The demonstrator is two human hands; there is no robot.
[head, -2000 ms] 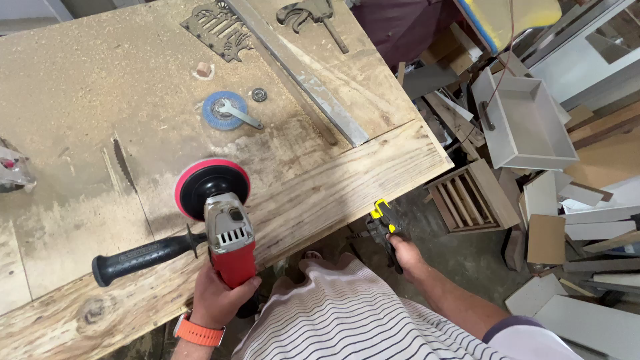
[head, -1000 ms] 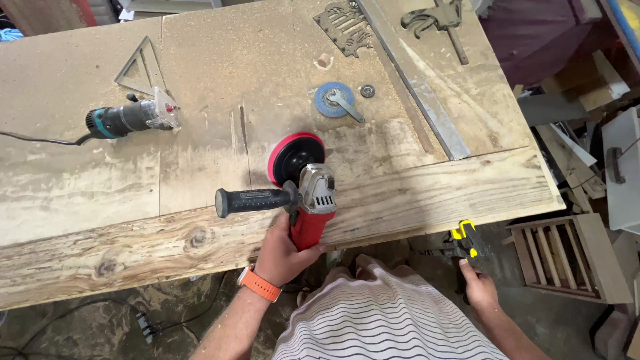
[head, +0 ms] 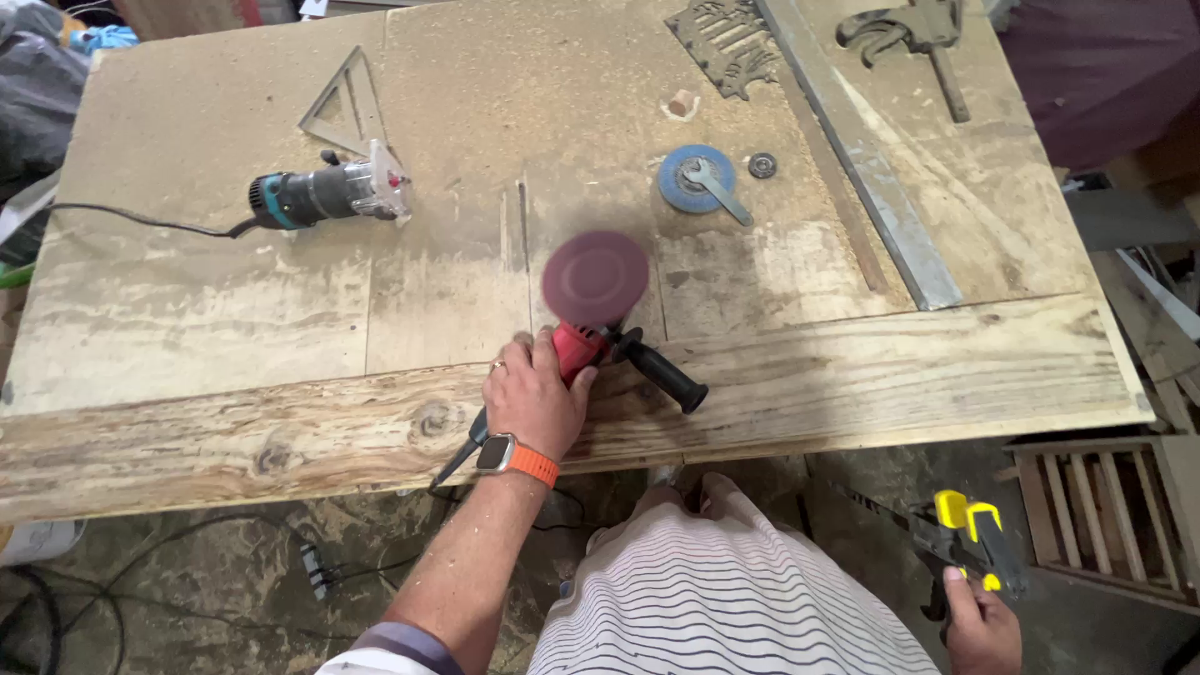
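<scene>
My left hand (head: 536,394), with a smartwatch on an orange band at the wrist, grips the red body of an angle grinder (head: 579,349) near the bench's front edge. The grinder's round purple-red pad face (head: 596,278) is turned up, and its black side handle (head: 664,373) points right. My right hand (head: 980,619) holds a bar clamp with yellow pads (head: 947,544) beyond the front edge, over the floor. A blue flap disc (head: 684,178) lies behind the grinder with a pin spanner (head: 720,194) on it, and a small flange nut (head: 762,166) is beside it.
The wooden workbench (head: 450,309) carries a corded trim router (head: 323,192), a triangular square (head: 349,103), a metal bar (head: 877,202), a cast metal piece (head: 724,47) and another clamp (head: 909,37). Below are a slatted wooden crate (head: 1102,516) and cables (head: 117,586) on the floor.
The grinder has been turned over: its pad face now shows, and its side handle points right instead of left. The view has swung left, bringing in more of the bench. The clamp remains in my right hand.
</scene>
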